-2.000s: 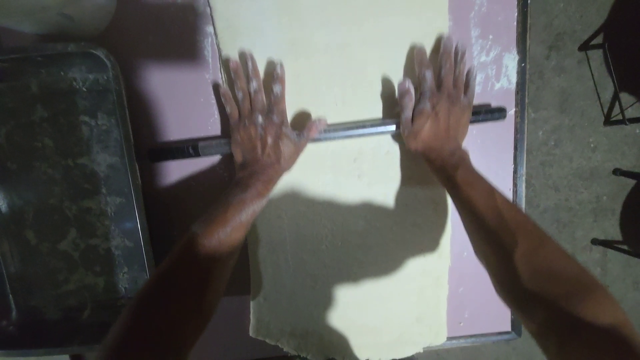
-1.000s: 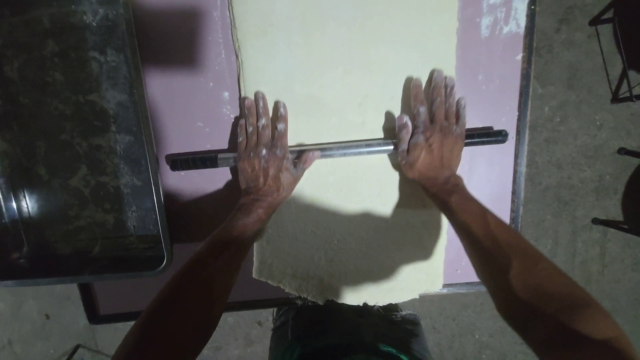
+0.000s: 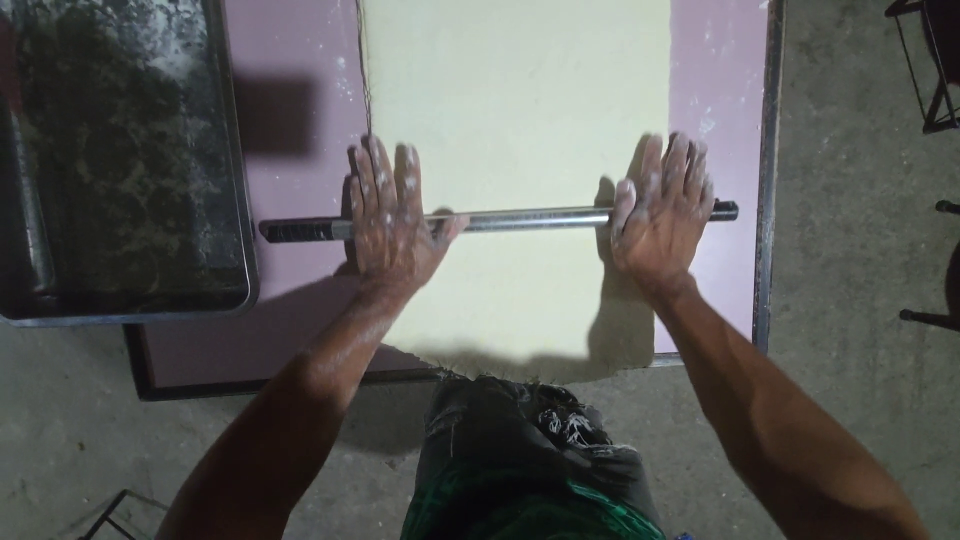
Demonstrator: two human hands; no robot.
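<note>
A long sheet of pale dough (image 3: 517,97) lies on the pink tabletop, its ragged near end at the table's front edge. Across it rests a shiny metal rolling rod (image 3: 540,219) with dark ends that reach past both sides of the sheet. My left hand (image 3: 394,217) lies flat over the rod at the sheet's left edge, fingers apart and pointing away from me, thumb along the rod. My right hand (image 3: 664,210) presses palm down on the rod at the sheet's right edge, fingers slightly spread. White powder coats both hands. Neither hand is closed round the rod.
A large dark metal tray (image 3: 244,225) with whitish residue sits at the left, overlapping the pink table (image 3: 292,180). The table has a dark rim. Black metal furniture legs (image 3: 930,319) stand on the concrete floor (image 3: 832,225) at the right. My legs are close to the front edge.
The view has shifted, showing more of the table's front edge and my legs. Both hands have stayed on the rod, which now lies nearer the sheet's ragged end than two seconds ago.
</note>
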